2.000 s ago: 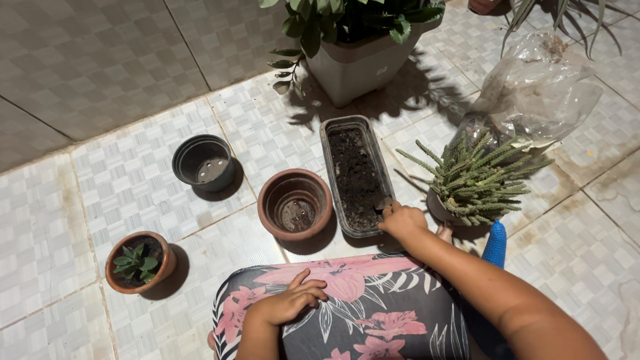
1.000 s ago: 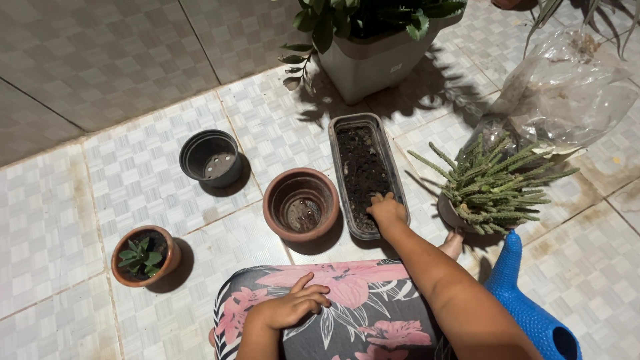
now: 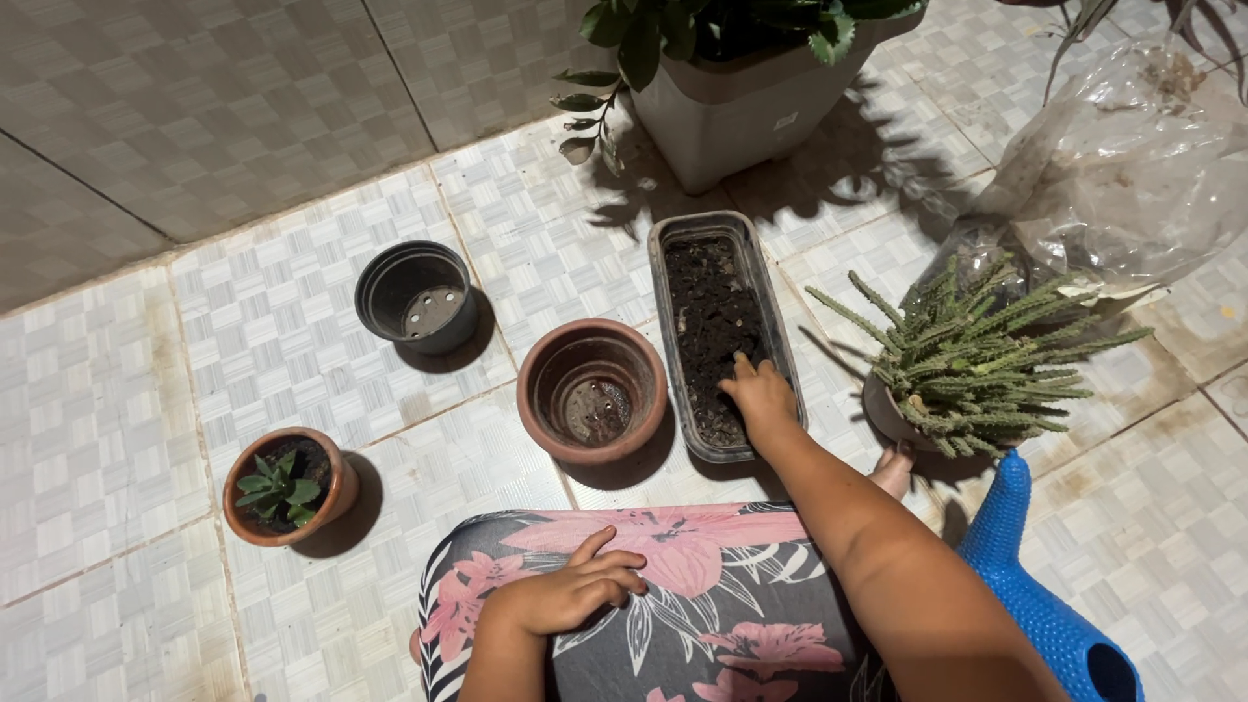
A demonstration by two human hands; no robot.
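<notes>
My right hand reaches into a long plastic planter, its fingertips in the dark soil near the planter's lower right side. The tips are partly hidden in the soil, and no held object shows. My left hand rests on the floral fabric over my lap, fingers apart and nothing in it. Just left of the planter stands a brown plastic pot with some residue at its bottom. A black plastic pot with drainage holes is farther left. At the far left, a small terracotta-coloured pot holds a leafy succulent.
A potted spiny succulent stands at the right, beside a clear plastic bag. A blue watering can is at the lower right, near my foot. A large pale planter with a leafy plant stands at the back by the tiled wall.
My right hand has moved from the planter's near right corner farther up into the soil. My left hand stays on the fabric. More of the blue watering can shows now than two seconds ago.
</notes>
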